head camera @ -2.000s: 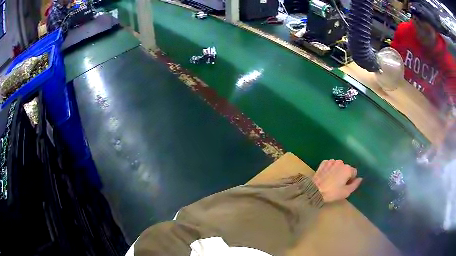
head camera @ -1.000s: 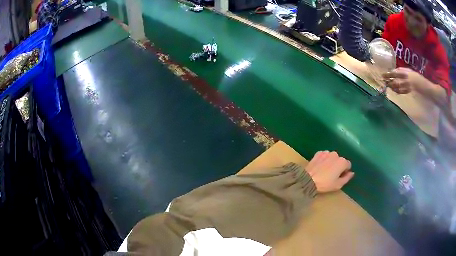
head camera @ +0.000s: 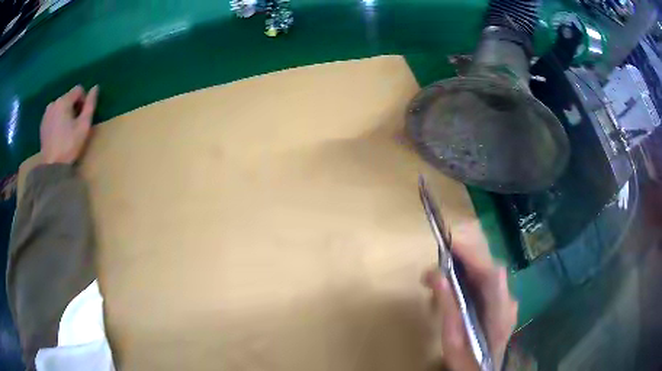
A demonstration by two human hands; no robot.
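My right hand point(head camera: 479, 304) is at the lower right over the tan cardboard mat point(head camera: 254, 196). It holds the soldering iron point(head camera: 451, 272), whose dark tip points up and away, just below the fume hood. My left hand point(head camera: 67, 124) rests at the mat's far left edge by the green belt. Its fingers are loosely curled, and I see nothing in it. A small assembly point(head camera: 276, 16) with white and yellow parts lies on the belt at the top, cut by the picture's edge.
The green conveyor belt point(head camera: 174, 61) runs beyond the mat. The round fume extractor hood point(head camera: 486, 134) on a ribbed hose hangs over the mat's far right corner. A green-rimmed solder spool point(head camera: 591, 40) and a dark station box point(head camera: 581, 174) stand at the right.
The view has swung right, so my right hand with the soldering iron and the fume hood now show. The person in red is out of view. My left hand remains at the mat's edge.
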